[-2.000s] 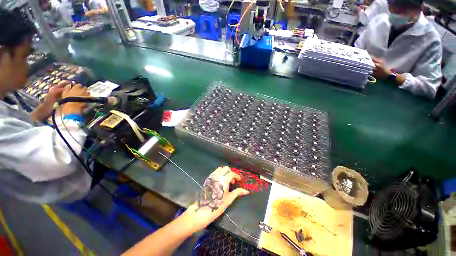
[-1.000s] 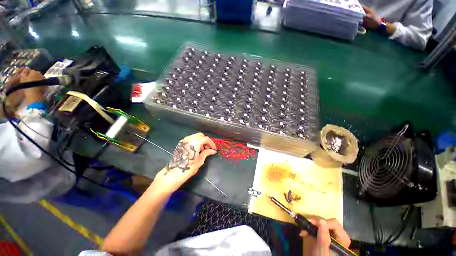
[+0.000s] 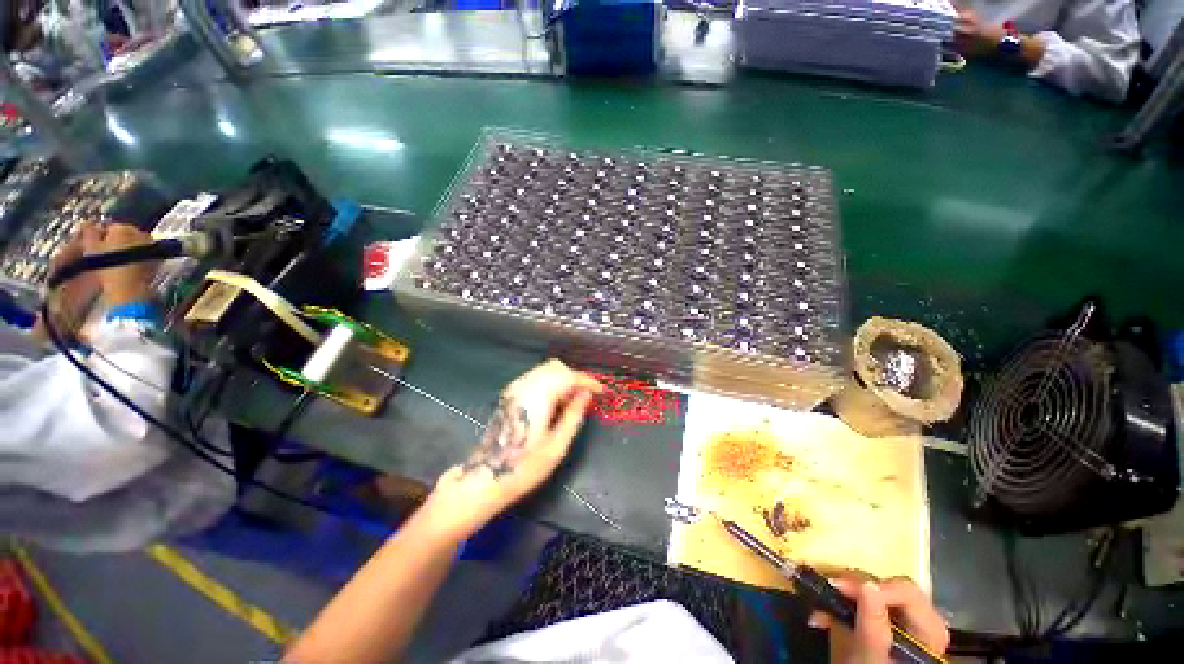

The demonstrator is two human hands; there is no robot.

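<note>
My left hand (image 3: pixel 526 435) is over the bench at the left end of the loose pile of red wires (image 3: pixel 634 400); its fingertips are close together, and whether they pinch a wire is too small to tell. Solder wire (image 3: pixel 435 400) runs from the left to under this hand and shows again beyond it. My right hand (image 3: pixel 883 616), at the bottom right, holds the soldering iron (image 3: pixel 812 580), its tip pointing up-left over the yellow pad (image 3: pixel 851 486). Small silvery components (image 3: pixel 680 510) lie at the pad's left edge near the tip.
A clear component tray (image 3: pixel 623 337) stands behind the wires. A rough round cup (image 3: pixel 909 376) and black fan (image 3: pixel 1039 422) stand right. The white solder spool (image 3: pixel 327 353) is left. A dark clump (image 3: pixel 784 520) lies on the pad. A person in a pale coat (image 3: pixel 98 415) works at far left.
The view has tilted down since the oldest frame, and my right hand with the iron has come into view. My left hand stays by the red wires.
</note>
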